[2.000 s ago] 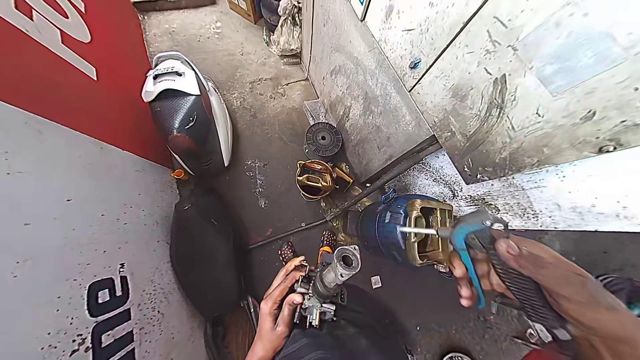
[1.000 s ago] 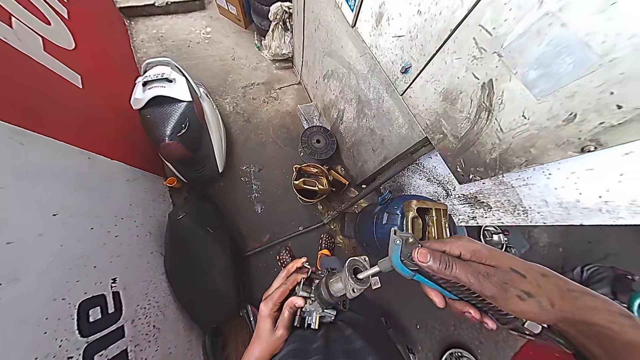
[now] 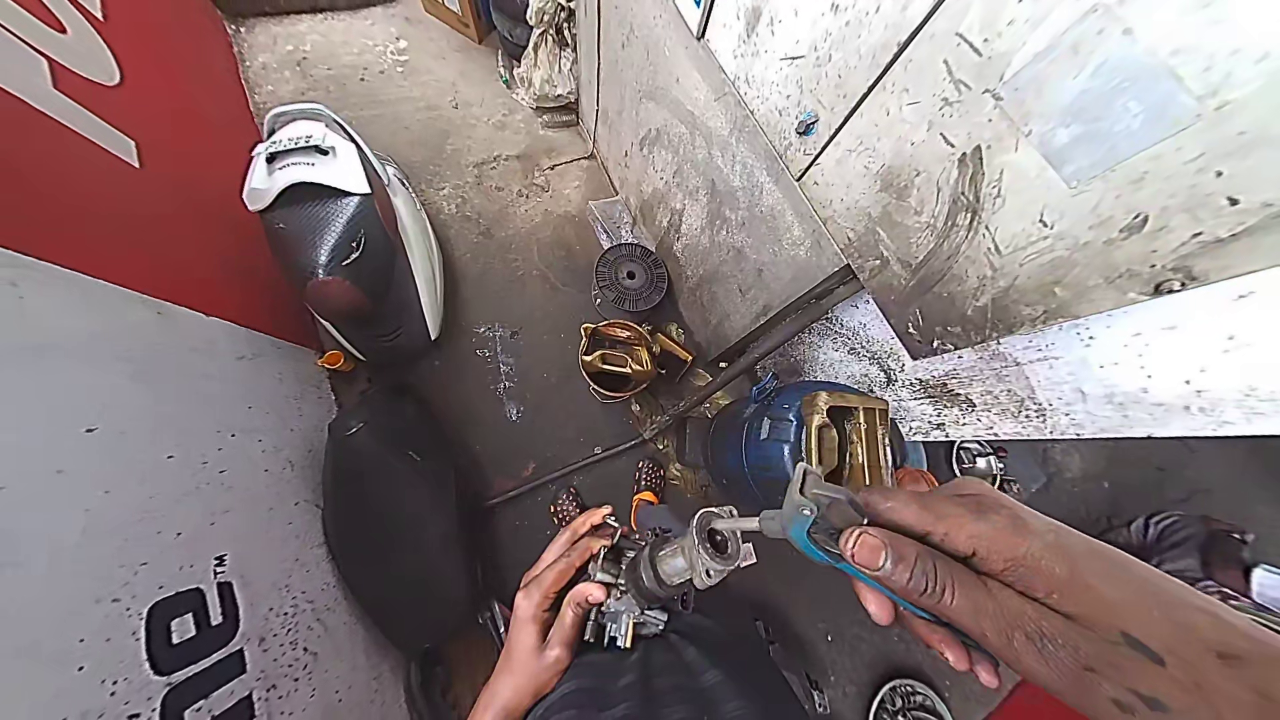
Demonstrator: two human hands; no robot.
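At the lower middle, my left hand (image 3: 548,610) grips a metal carburetor (image 3: 628,600) by its near side, above my dark-clothed lap. A grey metal intake pipe with an oval flange (image 3: 700,550) is joined to it by a dark sleeve. My right hand (image 3: 930,570) comes in from the right, closed around a blue and grey air blow gun (image 3: 805,520). The gun's thin metal nozzle (image 3: 738,523) points left, its tip at the flange opening. Whether the tip touches the rim cannot be told.
A blue drum (image 3: 760,440) bearing a golden plastic container (image 3: 850,440) stands beyond my hands. A cut-open golden container (image 3: 618,360) and a black spool (image 3: 630,277) sit on the floor. A scooter seat (image 3: 400,520) is at left; a metal bowl (image 3: 908,702) lies lower right.
Two seconds ago the blow gun was apart from the carburetor, farther right. My right hand has brought it left to the flange opening. My left hand has kept its hold.
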